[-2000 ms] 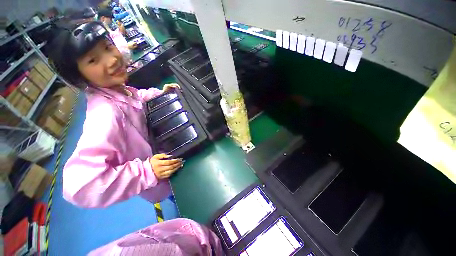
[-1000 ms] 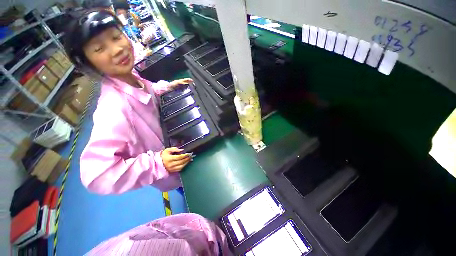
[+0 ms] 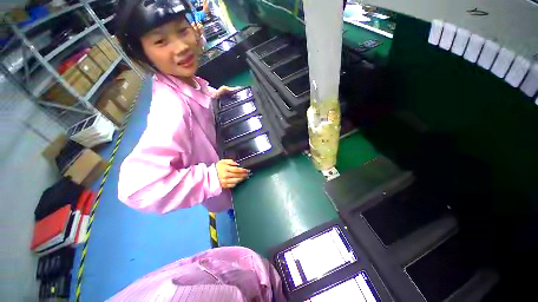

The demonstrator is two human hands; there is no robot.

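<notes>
The near black phone tray (image 3: 341,231) lies on the green mat at the bottom edge, cut off by it. A smartphone with a lit white screen (image 3: 318,256) sits in it, and a second lit smartphone (image 3: 349,291) beside it is partly cut off. Behind them a rear foam tray (image 3: 377,187) holds unlit dark smartphones (image 3: 407,219). My left sleeve, pink and striped, shows at the bottom, left of the lit phones. Neither of my hands is in the picture.
A person in a pink smock holds a neighbour's tray (image 3: 276,151) of dark glossy phones at the left. Piled trays (image 3: 272,88) stand behind it. A bench post (image 3: 324,65) with yellowish wrapping rises mid-picture. White label strips (image 3: 476,48) line the shelf edge. Shelves with cartons stand far left.
The view has turned left, so the neighbour, post and trays sit further right in the picture. The yellow paper has left the view. The same two lit phones remain in the near tray.
</notes>
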